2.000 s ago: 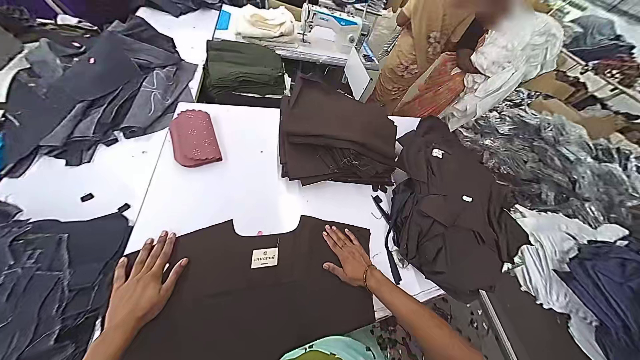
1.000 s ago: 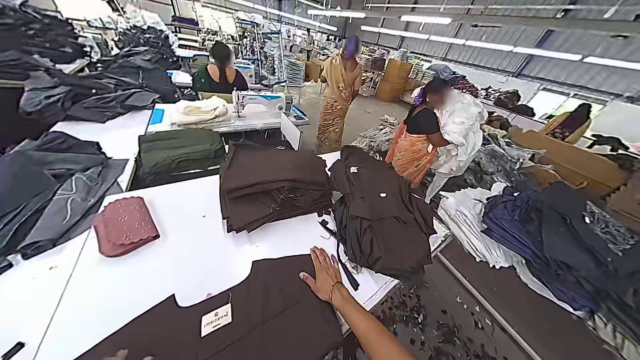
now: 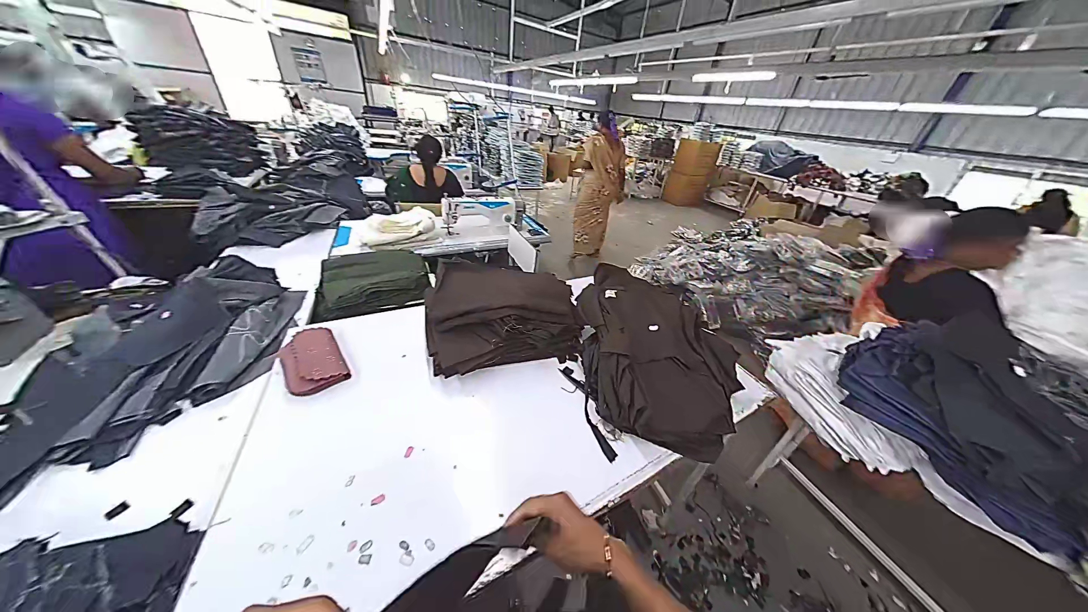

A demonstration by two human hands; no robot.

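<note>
At the bottom of the head view, my right hand (image 3: 565,531) has its fingers closed on the edge of a dark brown garment piece (image 3: 450,582), near the front edge of the white table. Only a small part of my left hand (image 3: 297,605) shows at the bottom edge; its fingers and anything in them are hidden. Ahead lie a folded stack of dark brown cloth (image 3: 501,314) and, just right of it, a loose heap of dark brown garments (image 3: 663,365). A folded dusty-pink cloth item with a scalloped edge (image 3: 314,361) lies farther left.
Small tags and scraps (image 3: 378,500) dot the white table (image 3: 340,450). Dark grey garments (image 3: 170,340) cover the left side. A green stack (image 3: 374,280) and a sewing machine (image 3: 480,215) stand behind. White and navy cloth (image 3: 858,408) lies right, near a person (image 3: 952,280). Cuttings litter the floor (image 3: 722,544).
The brown garment piece lay spread flat under my hands; now it is drawn toward the near edge with my right hand gripping it. The view has tilted up.
</note>
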